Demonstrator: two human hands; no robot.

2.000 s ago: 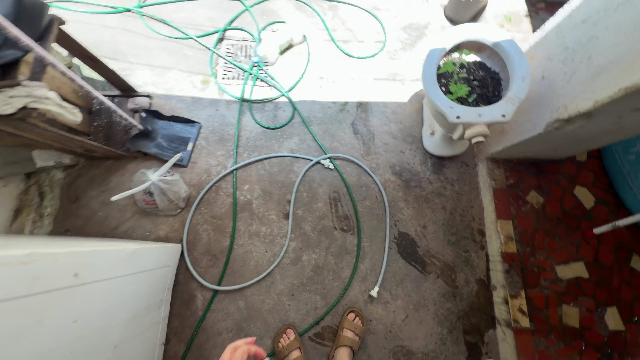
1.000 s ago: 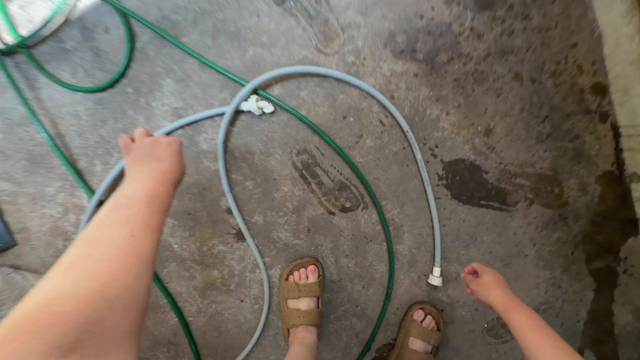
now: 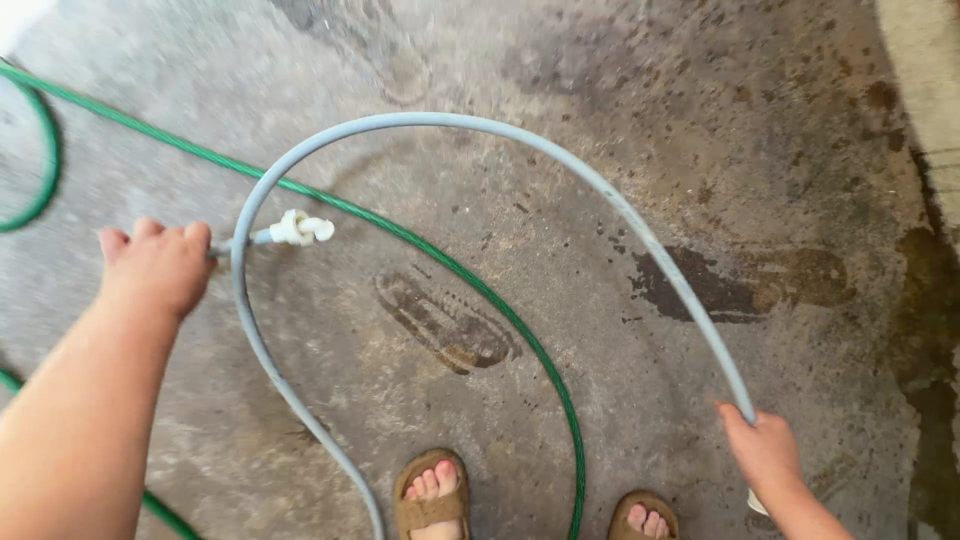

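A grey hose (image 3: 420, 120) arches across the view, one end in each hand. My left hand (image 3: 157, 262) grips it just behind a white plastic elbow fitting (image 3: 300, 227), which points right. Near its other end, my right hand (image 3: 761, 446) is closed around the hose at the lower right. Part of a white end connector (image 3: 756, 502) shows below that hand, mostly hidden by the wrist. A green hose (image 3: 450, 262) runs diagonally under the grey loop and curves down between my feet.
My feet in brown sandals (image 3: 431, 495) stand at the bottom on a concrete floor (image 3: 525, 420) with damp footprints. More green hose (image 3: 51, 150) curls at the left edge. A pale ledge (image 3: 919, 90) and a dark wet strip (image 3: 930, 420) border the right side.
Both hands have taken hold of the grey hose, which lay on the floor with both hands off it two seconds ago. The view has moved down and closer to the floor.
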